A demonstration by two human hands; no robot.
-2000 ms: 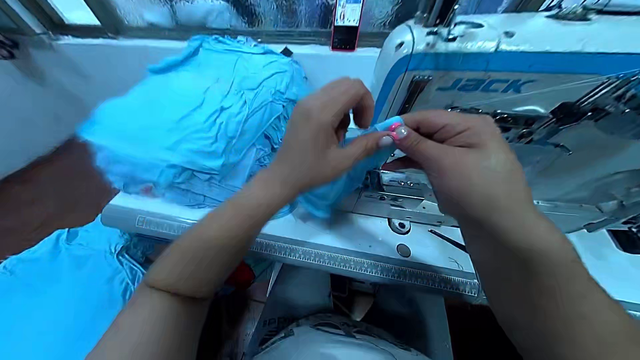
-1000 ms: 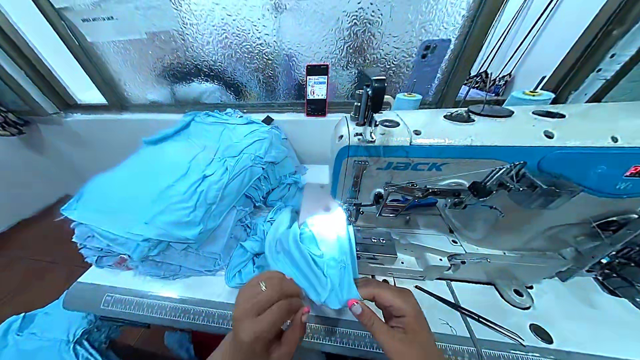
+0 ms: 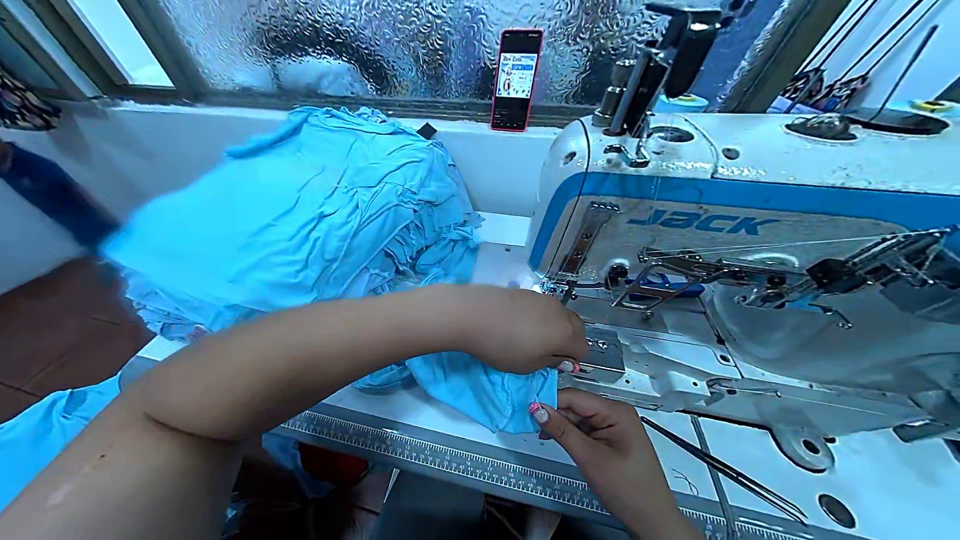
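Observation:
A piece of light blue knit fabric lies on the bed of a Jack sewing machine, left of the metal needle plate. My left hand reaches across the fabric to just below the needle area; its fingers are curled, and whether they pinch the cloth is hidden. My right hand pinches the fabric's lower right corner between thumb and fingers, near the table's front edge. Beyond my left forearm rests a heaped stack of light blue garments.
Metal tweezers lie on the table right of my right hand. A measuring tape runs along the front edge. A phone stands on the window sill. More blue fabric hangs at lower left. Part of a person shows at far left.
My left hand has moved from the table's front edge up to the needle area since one second ago. My right hand stays at the fabric's lower corner. A person's part has appeared at far left.

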